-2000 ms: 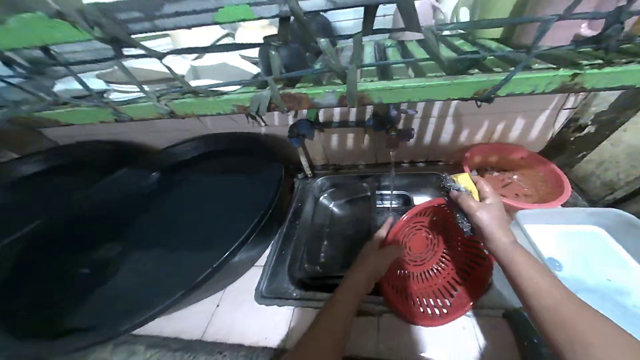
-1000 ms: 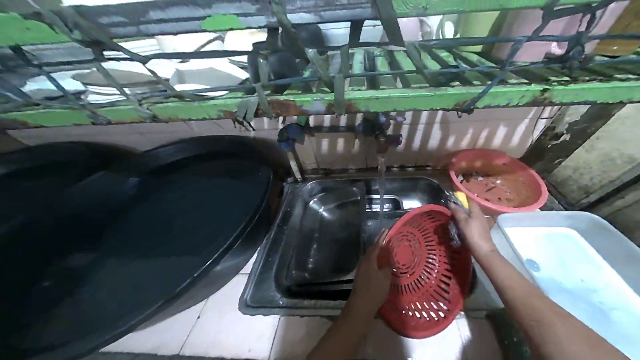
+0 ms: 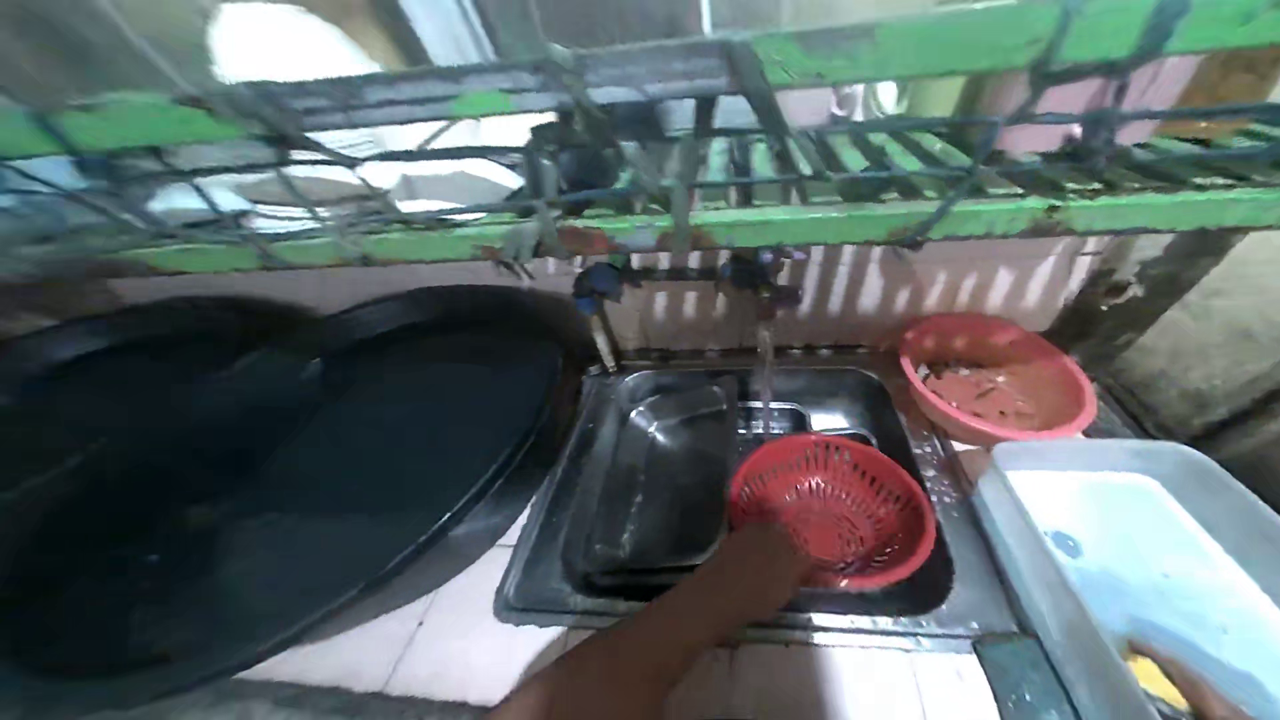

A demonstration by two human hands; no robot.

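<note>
A red plastic colander sits in the right part of the stainless steel sink, under water running from the tap. My left hand is at its left front rim; the fingers are blurred and partly hidden, so the grip is unclear. At the lower right edge, my right hand holds a yellow sponge over the near left side of a translucent plastic tub with pale liquid. A metal pan stands in the left part of the sink.
Large black basins of dark water flank the sink on the left. A pink plastic basin with scraps stands at the back right. A second tap is on the tiled wall. Above runs a green dish rack with dishes behind netting.
The red colander, earlier held tilted at the sink's front right, is now down in the sink. My right hand has moved from beside it to the tub at the lower right.
</note>
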